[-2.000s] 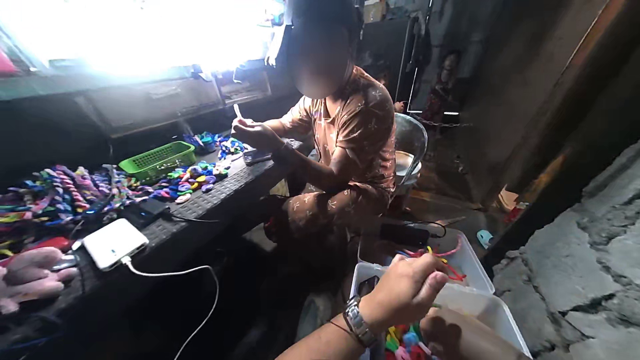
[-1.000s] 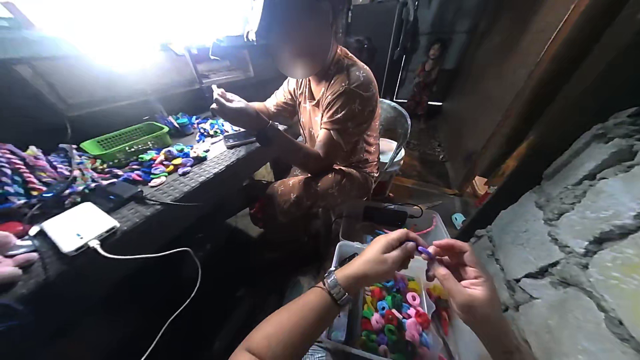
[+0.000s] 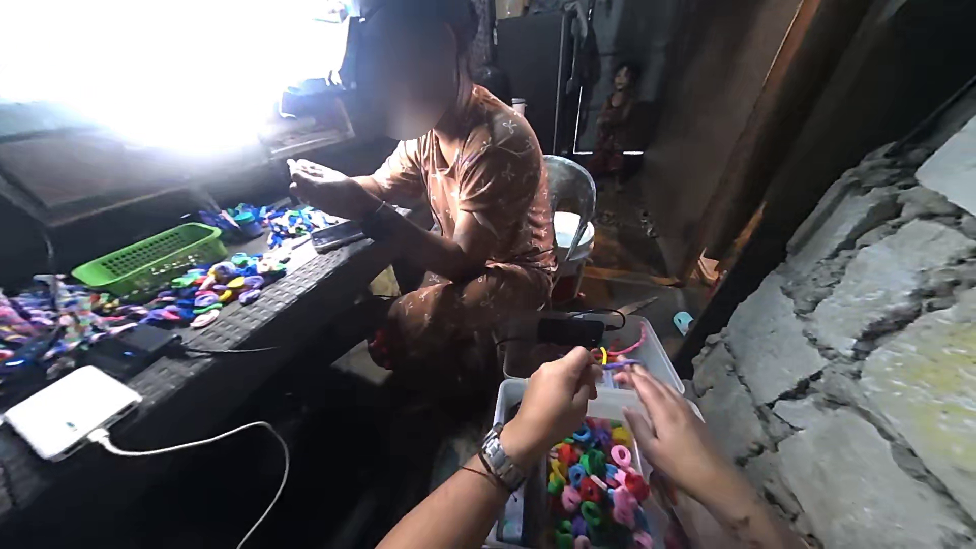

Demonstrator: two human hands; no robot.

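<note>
My left hand, with a metal wristwatch at its wrist, has its fingers closed on one end of a purple elastic band. The band stretches across to the fingertips of my right hand. Both hands are above a clear plastic box of colourful fabric hair ties. Behind them, a second clear box holds a black device and a pink-red cord. A yellow band shows beside the purple one.
On the left, a dark woven-top table bears a green basket, piles of coloured ties, a phone and a white power bank with a cable. A seated person is ahead. A rough stone wall rises on the right.
Two seconds ago my right hand was low over the box, apart from the left; now both hands are together at the purple band, which first shows one second ago.
</note>
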